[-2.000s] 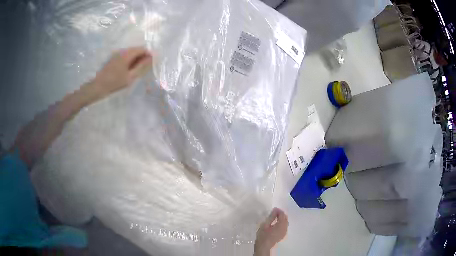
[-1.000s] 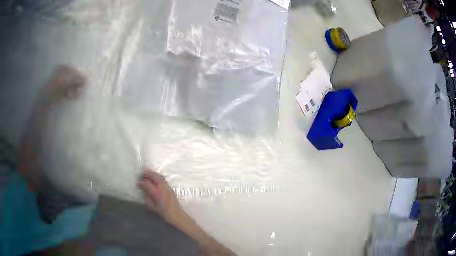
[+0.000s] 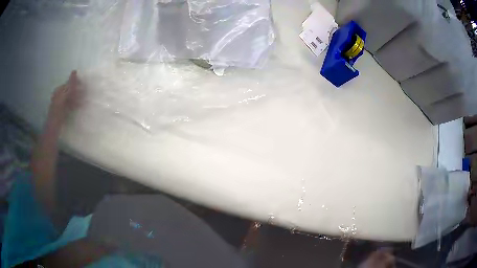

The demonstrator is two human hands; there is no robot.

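A large clear polybag [image 3: 141, 31] lies at the upper left with a pale wrapped item [image 3: 209, 31] in it. Its loose, wrinkled film spreads towards me over the white table. My left hand [image 3: 66, 96] is blurred beside the film at the left; whether it holds any film cannot be told. A blurred hand, seemingly my right hand [image 3: 380, 258], is cut off by the bottom edge, beyond the table's near edge; its grip cannot be told. The blue tape dispenser [image 3: 337, 57] with a yellow-ringed roll [image 3: 354, 48] stands right of the wrapped item.
Barcode stickers [image 3: 317, 30] lie beside the dispenser. A row of grey wrapped blocks [image 3: 400, 57] stands at upper right. A pale plastic-covered item [image 3: 441, 204] is at the table's right end. The white table's curved near edge [image 3: 209, 205] crosses below; tiny shiny scraps lie near it.
The view has shifted down and right, so the bag and dispenser sit higher. My right hand has left the film near the table's front; a blurred hand now shows at the bottom right.
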